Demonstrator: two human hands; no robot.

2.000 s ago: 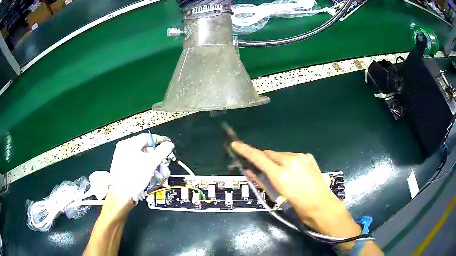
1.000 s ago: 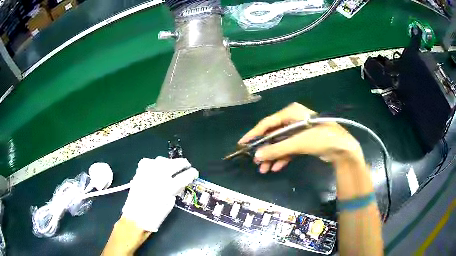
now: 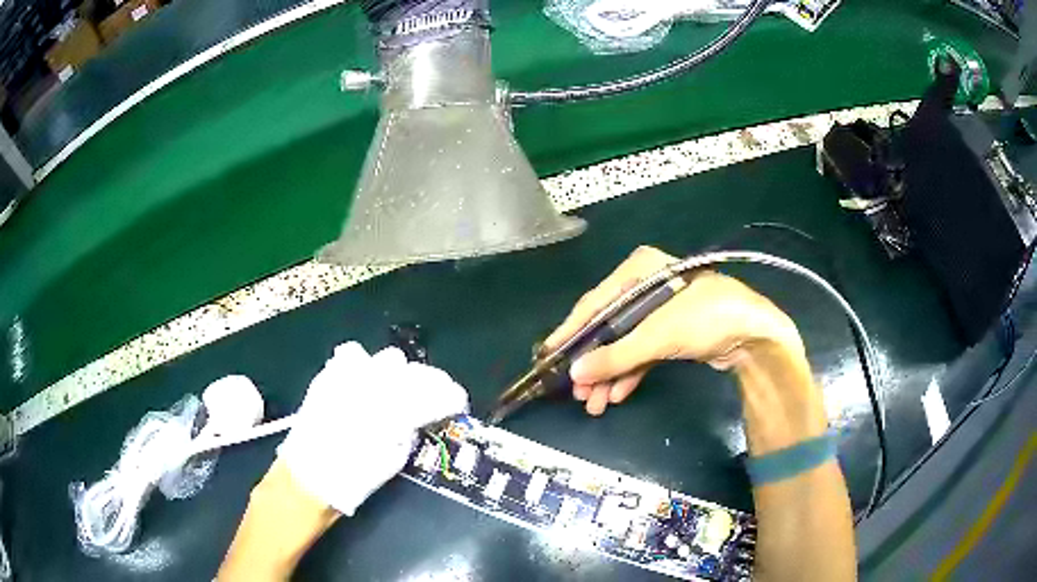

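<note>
The open power strip (image 3: 580, 500) lies slanted on the dark green mat, its right end nearer to me. My gloved left hand (image 3: 370, 426) is closed over its left end and hides that part. My bare right hand (image 3: 671, 330) holds the soldering iron (image 3: 591, 341), its tip just above the strip's upper edge, beside my left hand. Whether the tip touches cannot be told. A small black part (image 3: 407, 339) shows beyond my left fingers. A yellow-green wire (image 3: 444, 452) lies in the strip. The white cord bundle (image 3: 131, 489) and round white plug (image 3: 233, 407) lie to the left.
The metal fume hood (image 3: 444, 193) hangs above the speckled rail (image 3: 682, 163). Beyond it, the green conveyor (image 3: 227, 193) carries a bagged cord (image 3: 625, 23). The black soldering station (image 3: 967, 227) stands at right. The iron's cable (image 3: 836, 301) loops over my right wrist area.
From two seconds ago the strip has turned, its right end coming nearer to me. My left hand has moved onto its left end. Since the last frame the iron's tip has come down to the strip's edge.
</note>
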